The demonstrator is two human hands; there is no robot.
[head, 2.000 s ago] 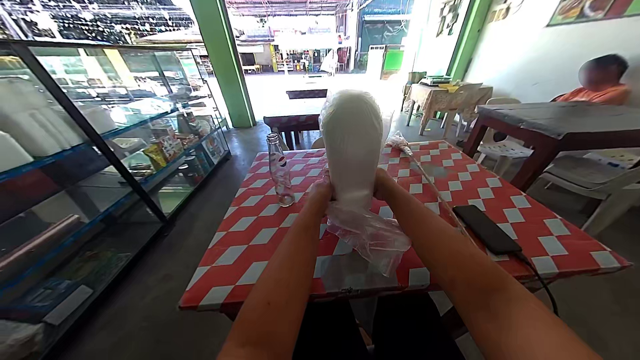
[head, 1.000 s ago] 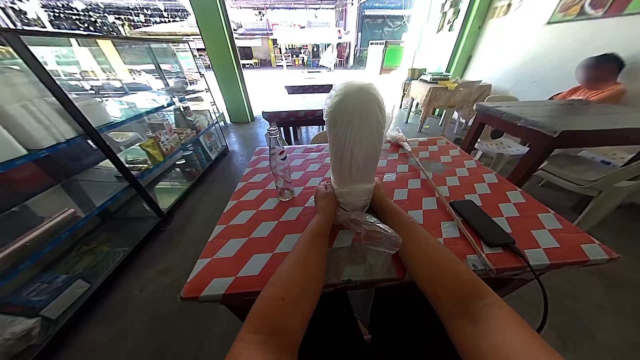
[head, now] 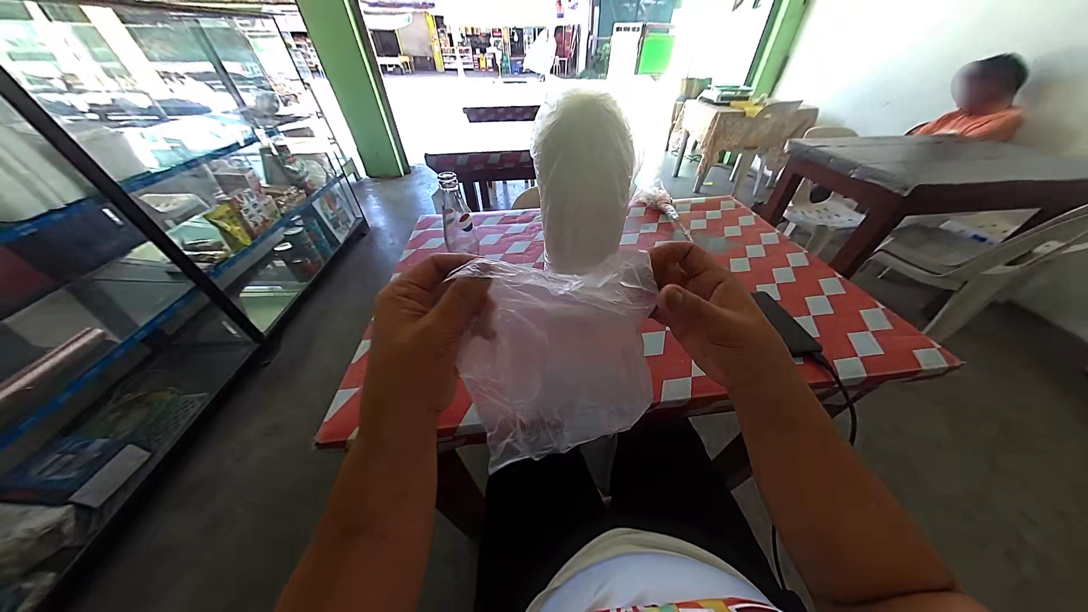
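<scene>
A clear plastic bag [head: 557,365] is stretched between my two hands above the near edge of the table. My left hand [head: 425,327] pinches its upper left corner, and my right hand [head: 710,310] grips the upper right side. Just beyond the bag's top edge stands a tall, rounded white bundle wrapped in thin plastic [head: 585,178]. Whether the bag joins the bundle's wrapping at its base, I cannot tell. A glass soda bottle [head: 459,217] stands behind my left hand.
The table has a red and white checked cover [head: 824,297]. On its right lies a black phone or power bank [head: 784,323] with a cable. A stick with a plastic-wrapped end [head: 667,208] lies farther back. A glass display case [head: 170,221] stands left; a seated person [head: 977,119] is at the right.
My hands have moved apart from the base of the white bundle. The clear plastic, earlier crumpled low against the bundle, is now spread out between them.
</scene>
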